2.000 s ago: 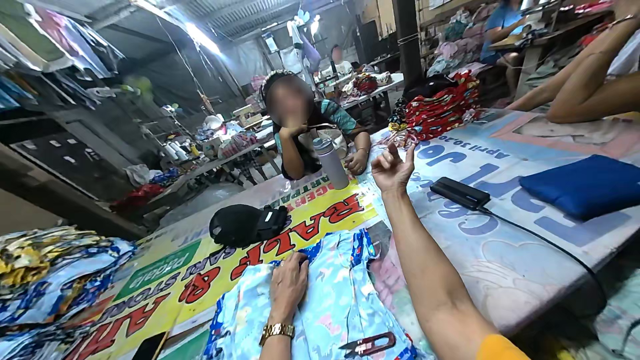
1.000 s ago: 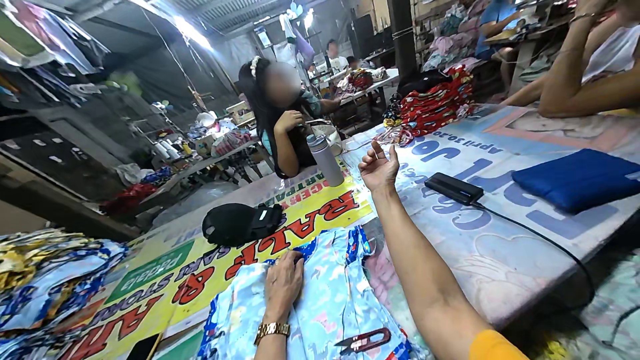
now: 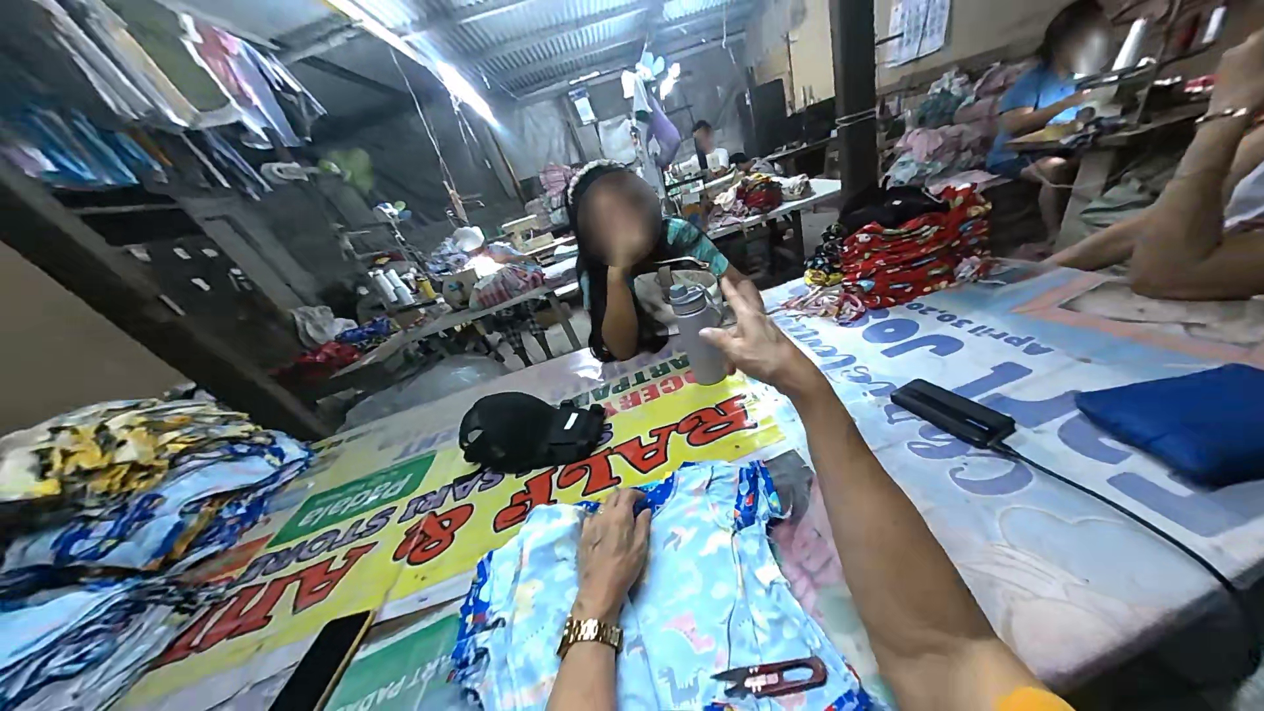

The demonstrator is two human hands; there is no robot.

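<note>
My left hand (image 3: 612, 548), with a gold-coloured watch on its wrist, rests palm down on a light blue printed cloth piece (image 3: 681, 592) with dark blue patterned edges. Thread snips (image 3: 772, 678) with a dark red handle lie on the cloth near its lower right corner. My right hand (image 3: 755, 341) is raised over the table, fingers apart, holding nothing. Just behind it stands a grey bottle (image 3: 697, 346), partly overlapped by the fingers. A black cap (image 3: 528, 432) sits on the table beyond my left hand.
Stacked printed cloth (image 3: 148, 474) lies at left, near a phone (image 3: 321, 662). Red printed cloth (image 3: 904, 247) is piled at the far right. A black power bank (image 3: 953, 413) with a cable and a blue pouch (image 3: 1185, 420) lie on the right. A person (image 3: 617, 257) leans on the far edge.
My right hand has shifted and now overlaps the bottle, which stood clear of it before. My left hand stays on the cloth. The person across the table has raised a hand to the face since one second ago.
</note>
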